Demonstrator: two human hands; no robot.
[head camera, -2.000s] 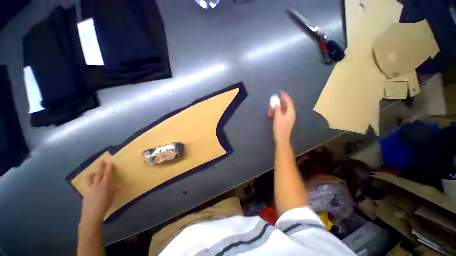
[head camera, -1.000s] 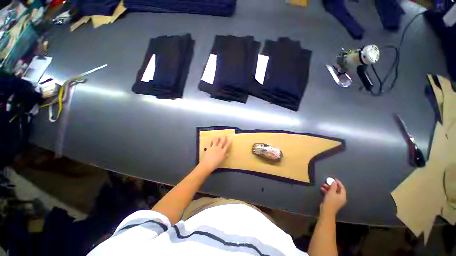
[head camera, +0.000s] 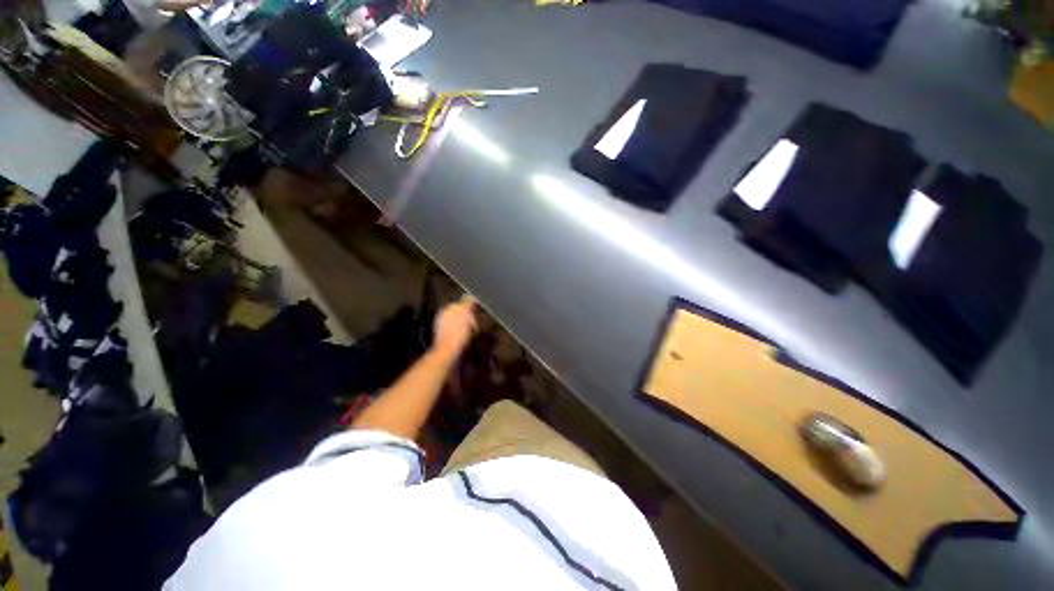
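Observation:
The tan card pattern (head camera: 751, 404) lies flat on a slightly larger dark fabric piece (head camera: 965, 529), whose edge shows all round it. The shiny mottled pattern weight (head camera: 843, 451) sits on the card's right half. My left hand (head camera: 457, 320) is off the card, at the near edge of the grey table, small and blurred; its fingers cannot be told apart. My right hand is not in view, and neither is the chalk.
Three dark bundles with white labels (head camera: 659, 129) lie behind the card. A yellow tape measure (head camera: 430, 125) and a clear ruler (head camera: 418, 173) lie at the table's far left end. Dark cloth heaps (head camera: 249, 398) and a round fan-like guard (head camera: 208, 98) are beyond the near edge.
The view has swung left. My left hand has left the card and moved to the table's near edge. My right hand with the chalk has gone out of view.

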